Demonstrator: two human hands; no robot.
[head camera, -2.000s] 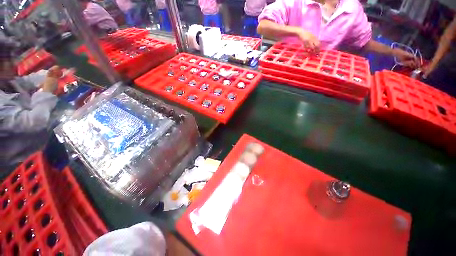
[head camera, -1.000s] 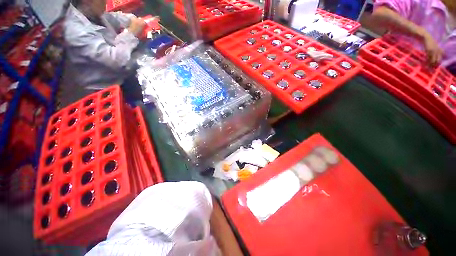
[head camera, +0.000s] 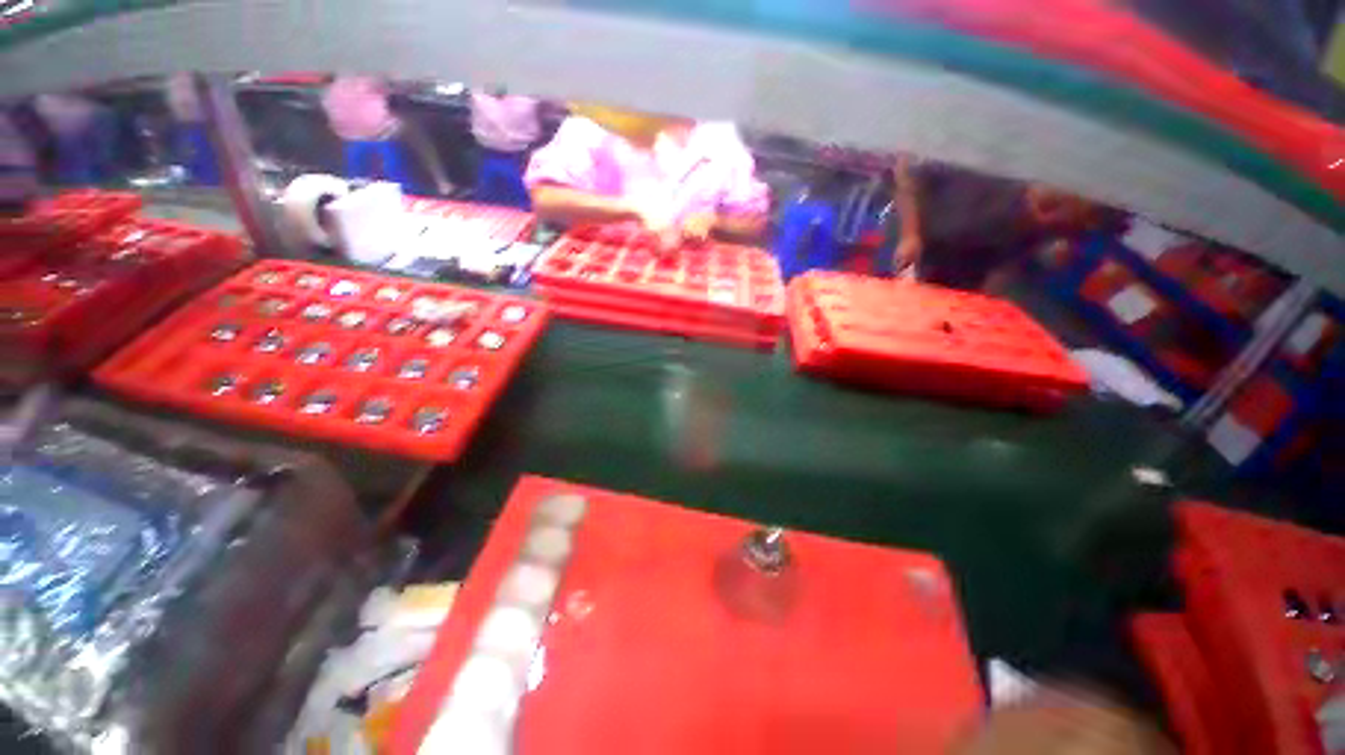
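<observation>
The plain red work mat (head camera: 693, 649) lies in front of me. A small clear glass bottle with a metallic top (head camera: 764, 568) stands on its far part. Pale round discs (head camera: 549, 543) run in a row along its left edge, with whitish glossy pieces below. My right hand (head camera: 1074, 726) is a blurred, cut-off shape at the bottom edge, by the mat's near right corner. Its fingers and anything in it cannot be made out. My left hand is out of the picture.
A tray of round parts (head camera: 428, 428) lies at far left, a plastic-wrapped box (head camera: 133, 575) nearer. White and orange scraps (head camera: 387, 649) lie left of the mat. Stacked trays (head camera: 929, 336) stand across the bench, others (head camera: 1283, 627) at right. A person in pink (head camera: 649, 177) sits opposite.
The view has swung right and up. The left tray stack and white sleeve have left the picture. The right-hand trays, overhead shelf and blurred right hand have come into view.
</observation>
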